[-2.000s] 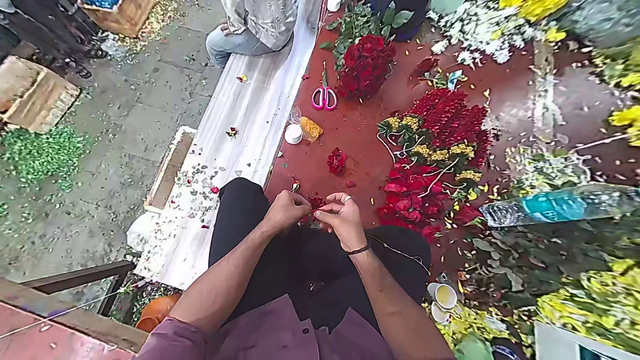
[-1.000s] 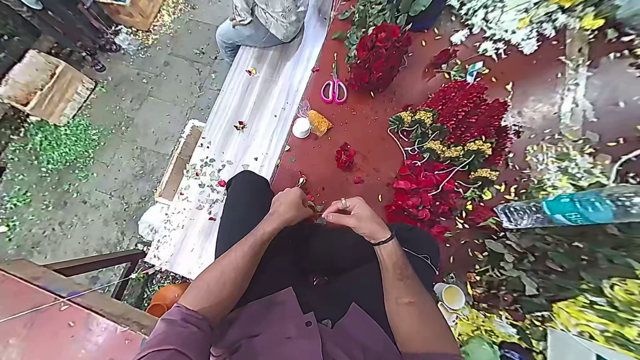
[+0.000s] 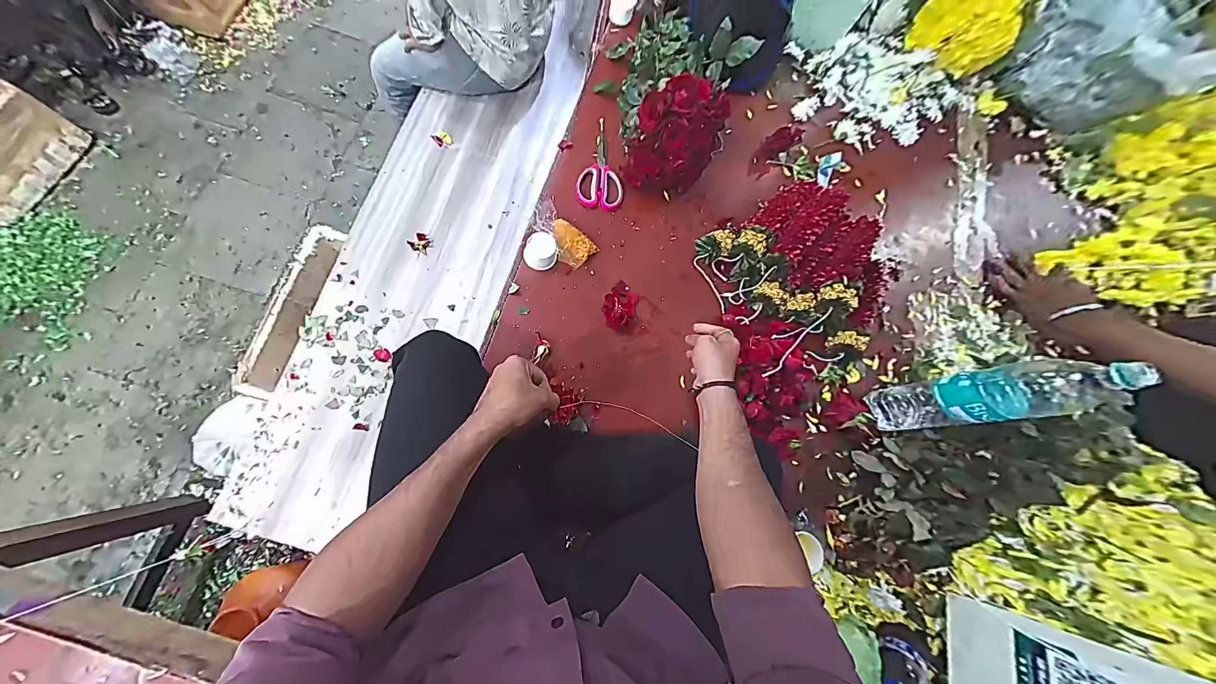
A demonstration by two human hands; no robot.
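My left hand (image 3: 518, 391) is closed on a small red flower piece (image 3: 567, 404), with a bud sticking up above the fingers. From it a thin thread (image 3: 632, 410) runs right, toward my right wrist. My right hand (image 3: 713, 354) is apart from the left, fingers curled, beside red petals (image 3: 774, 366); whether it grips the thread is not clear. A loose red flower (image 3: 620, 307) lies on the red surface between and beyond the hands. Pink-handled scissors (image 3: 599, 186) lie farther off, near a bunch of red roses (image 3: 676, 131). Red and yellow garlands (image 3: 822, 237) with white strings lie at right.
A white container (image 3: 541, 251) and a packet of orange material (image 3: 574, 243) stand ahead. A plastic bottle (image 3: 997, 394) lies at right, near another person's hand (image 3: 1040, 290). Yellow flowers (image 3: 1054, 560) are heaped right. A seated person (image 3: 475, 47) is on the white cloth (image 3: 446, 218).
My right hand has moved away from my left, to the right and forward, and the thread now shows between them. Another person's hand has come into view at right.
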